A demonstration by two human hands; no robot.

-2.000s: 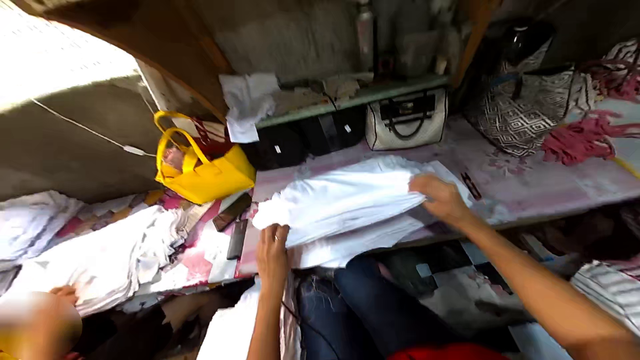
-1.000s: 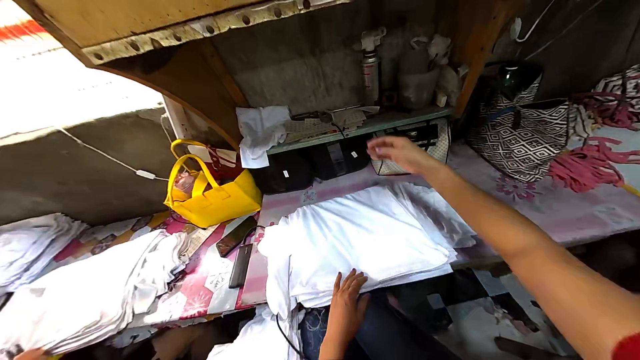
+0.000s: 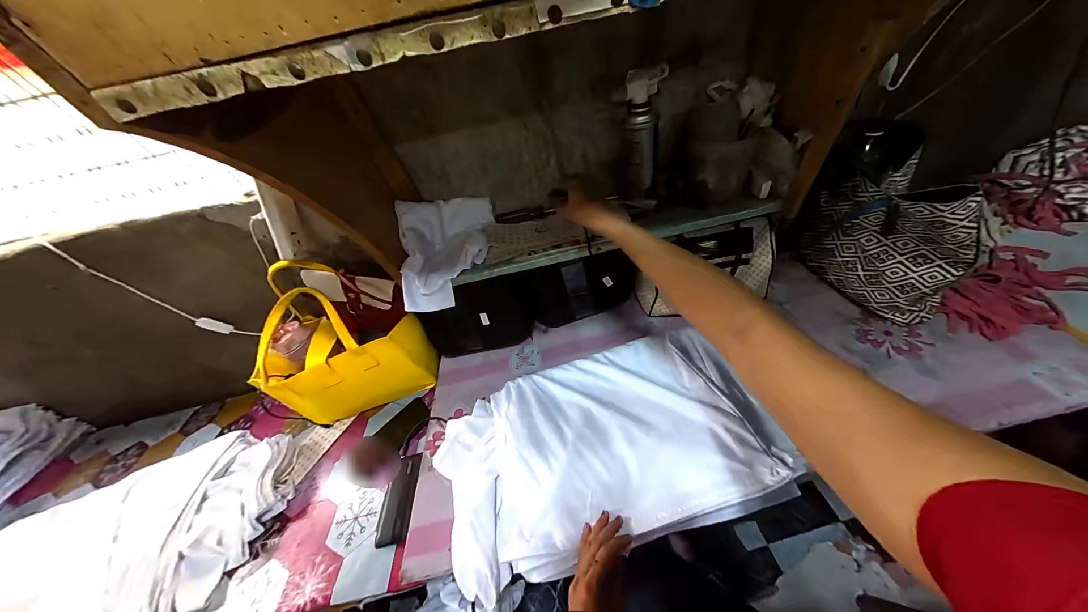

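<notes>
My left hand [image 3: 599,557] rests with fingers apart on the near edge of a pile of white fabric [image 3: 612,433], which lies on the pink patterned tablecloth. My right arm stretches over the pile to a narrow green shelf [image 3: 680,223]. There my right hand [image 3: 585,208] is blurred, at a dark thin object lying on the shelf; whether it grips that object cannot be told. A white cloth [image 3: 442,246] hangs over the shelf's left end. A spray can [image 3: 640,144] stands right of my right hand.
A yellow handbag [image 3: 365,374] and another heap of white fabric [image 3: 161,518] are at the left. A dark flat object [image 3: 398,501] lies beside the pile. Black cases [image 3: 480,319] sit beneath the shelf. A black-and-white patterned bag [image 3: 901,246] and pink strips [image 3: 1003,293] are at the right.
The white fabric, held between both hands two seconds ago, now lies flatter on the table. My right hand has left it and moved up to the shelf. The view has tilted up.
</notes>
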